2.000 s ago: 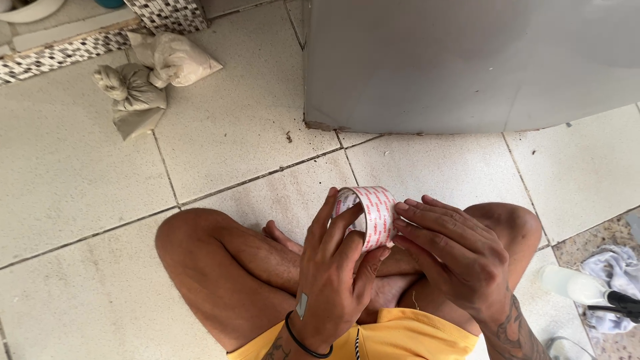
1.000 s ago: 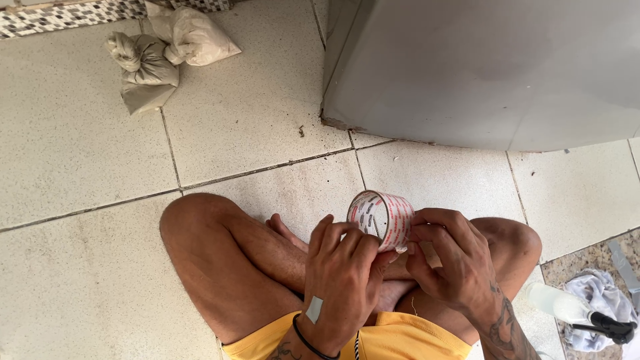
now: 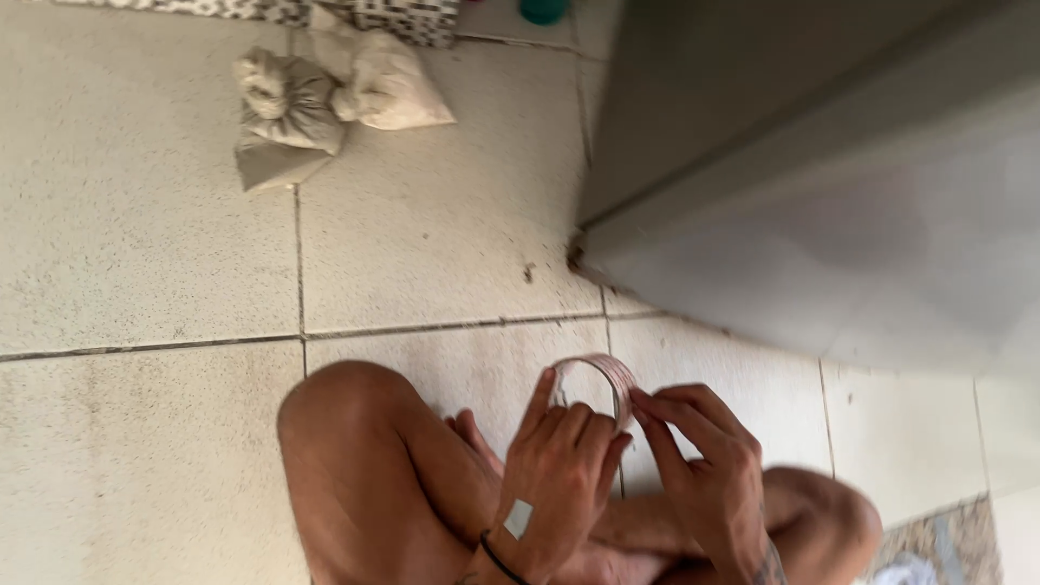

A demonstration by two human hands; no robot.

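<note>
A roll of tape with red print on white (image 3: 621,383) is held up above my crossed legs. My left hand (image 3: 561,459) grips it from the left, with fingers inside the ring and one finger along its outer left rim; a grey patch and a black wristband are on that hand and wrist. At the roll's right side, the thumb and fingertips of my right hand (image 3: 703,455) touch its outer face, pinched together. Whether they hold a tape end is too blurred to tell.
A large grey metal-looking panel (image 3: 812,244) stands on the tiled floor at the upper right. Two knotted bags (image 3: 288,122) lie at the upper left, beside a mosaic-tiled edge (image 3: 410,18). A white cloth (image 3: 906,569) is at the lower right, a teal object (image 3: 544,8) at the top.
The roll has turned in my left hand, its opening now facing differently. My right fingers remain at its right side. The view has shifted.
</note>
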